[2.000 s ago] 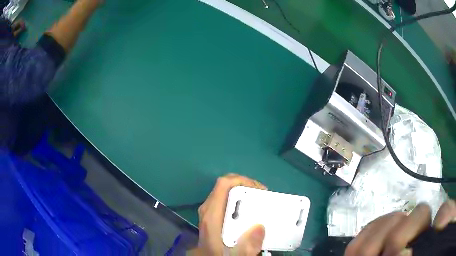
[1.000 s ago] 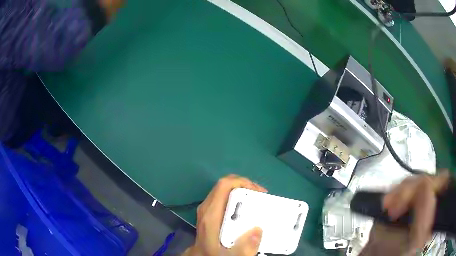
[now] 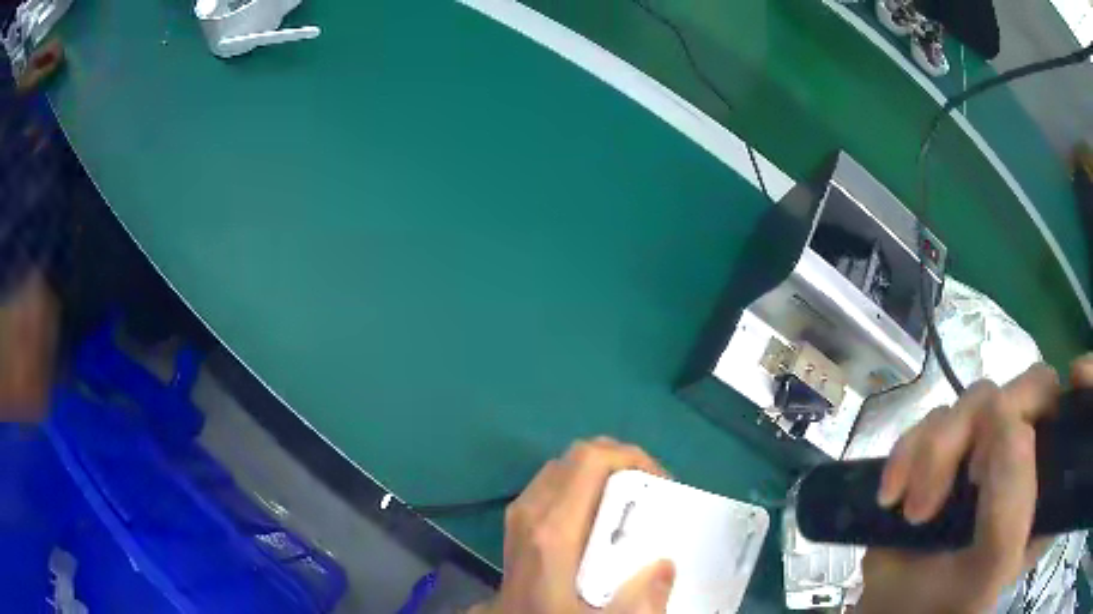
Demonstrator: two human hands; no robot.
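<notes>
My left hand (image 3: 575, 522) holds a white device by its edge, with its white back cover (image 3: 689, 546) facing up and a dark keyhole slot showing. The lower edge of the device is cut off by the picture. My right hand (image 3: 977, 492) is closed around a thick black electric screwdriver (image 3: 857, 501), held to the right of the device and apart from it. The grey-silver screw feeder (image 3: 839, 306) stands on the green bench beyond my hands, with its pickup point at the front.
A clear bag of white parts (image 3: 989, 336) lies right of the feeder, partly behind my right hand. A white unit (image 3: 246, 24) lies at the far left of the bench (image 3: 396, 252). A person's arm (image 3: 26, 342) is at the left edge, above blue crates (image 3: 144, 480). A black cable hangs at right.
The screwdriver is gripped in my right hand and has moved slightly left. The device has shifted a little right. The other person's arm has drawn back from the bench, and a white unit shows at far left.
</notes>
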